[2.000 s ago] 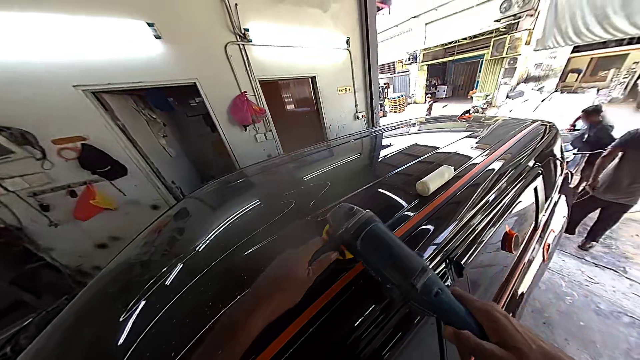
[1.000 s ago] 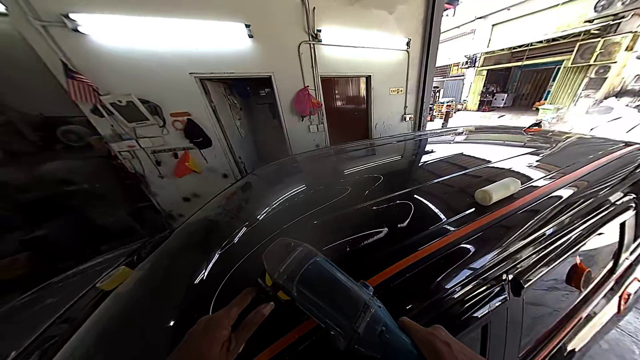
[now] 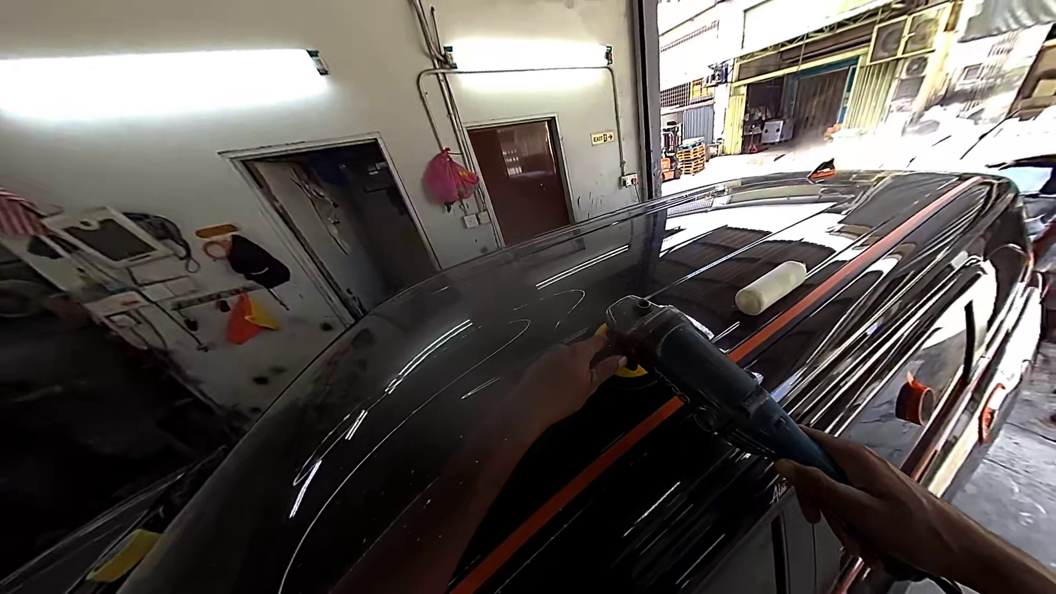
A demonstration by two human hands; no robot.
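Note:
A blue-and-black rotary polisher point(image 3: 709, 379) lies slantwise over the glossy black car roof point(image 3: 429, 412), its head beside the orange masking tape point(image 3: 594, 470). My right hand point(image 3: 858, 495) is closed around the rear of its body. At the polisher's head, my left hand point(image 3: 577, 379) has its fingers against the front, near a yellow pad edge point(image 3: 631, 371); the grip there is partly hidden by the tool. The pad's underside cannot be seen. Farther along the roof, a whitish plastic bottle point(image 3: 771, 288) lies on its side, just left of the tape.
Orange tape covers door handles point(image 3: 914, 400) on the car's right side. A yellow cloth or sponge point(image 3: 124, 555) is at the lower left. A roof antenna point(image 3: 822, 172) stands at the far end. Beyond the car are a wall with doors point(image 3: 524, 177) and a pink bag point(image 3: 450, 178).
The polisher and both hands have moved forward along the roof since one second ago. The view has swung back somewhat to the right. Both hands were at the tool in that frame too.

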